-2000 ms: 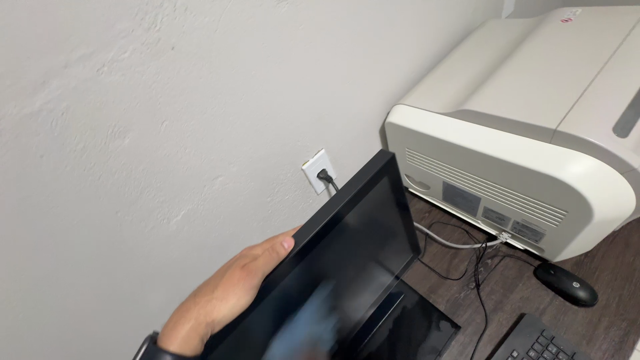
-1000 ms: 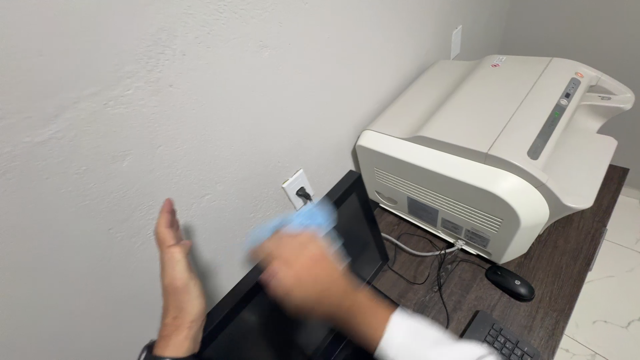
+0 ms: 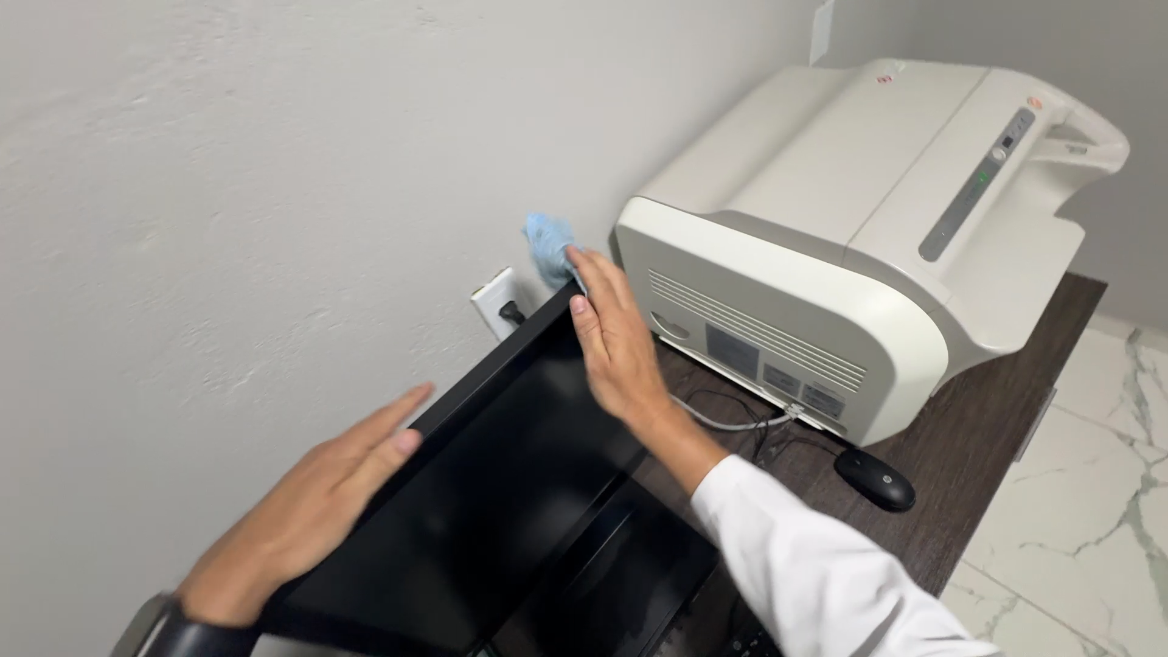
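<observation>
A black flat monitor (image 3: 474,474) stands near the wall, its upper edge running diagonally from lower left to centre. At its far upper corner my right hand (image 3: 616,342) presses a light blue cloth (image 3: 549,248), with the fingers at the corner and part of the cloth sticking out beyond the edge toward the wall. My left hand (image 3: 315,493), with a dark band at the wrist, is beside the near part of the top edge, palm toward the monitor, fingers extended and holding nothing. Whether it touches the frame cannot be told.
A large off-white machine (image 3: 794,274) stands right of the monitor on a dark wooden desk (image 3: 995,429). A black mouse (image 3: 874,478), cables (image 3: 730,424) and part of a keyboard (image 3: 753,643) lie nearby. A plug sits in the wall outlet (image 3: 497,304) behind the monitor.
My right hand has moved with the blue cloth from over the screen to the monitor's far upper corner. My left hand, on the top edge two seconds ago, was raised upright one second ago and is now tilted beside the edge.
</observation>
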